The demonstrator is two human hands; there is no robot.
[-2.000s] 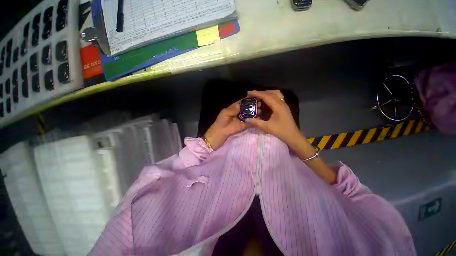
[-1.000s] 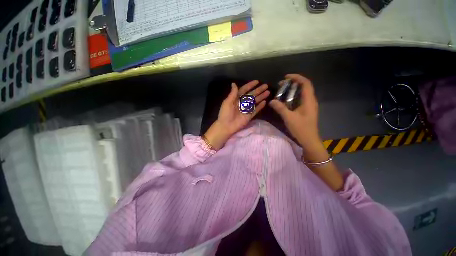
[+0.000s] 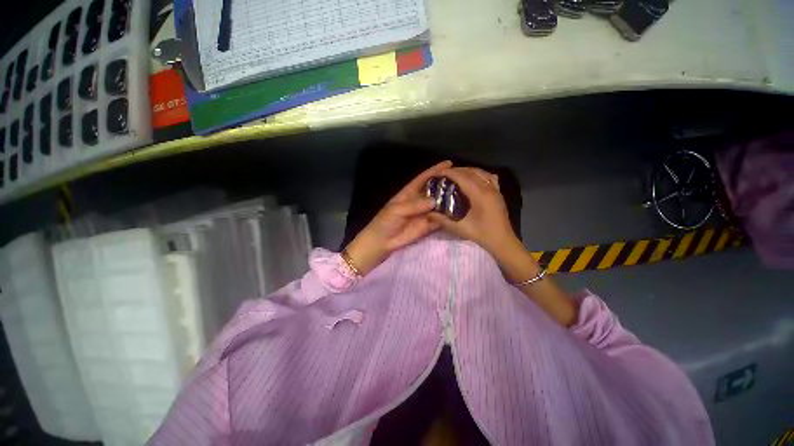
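A small stack of dark glossy watch cases [image 3: 446,197] with silver bands is held above my lap, between my two hands. My right hand [image 3: 484,209] is closed around the stack from the right, fingers curled over it. My left hand [image 3: 406,214] is beside it, palm up, with its fingers reaching behind or against the stack's left side. Whether the left fingers grip a case is hidden. I cannot tell how many cases are in the stack.
On the bench [image 3: 487,83] are a white blister tray [image 3: 78,150] of dark units at left, a record sheet [image 3: 305,35] with a pen [image 3: 225,24] on folders [image 3: 287,100], and loose units [image 3: 538,17] at back right. Empty trays [image 3: 113,322] stand below left. A wheeled stool base [image 3: 683,190] is at right.
The hands were apart a second ago, one case on my left palm and a stack in my right hand. Now they are together around the stack.
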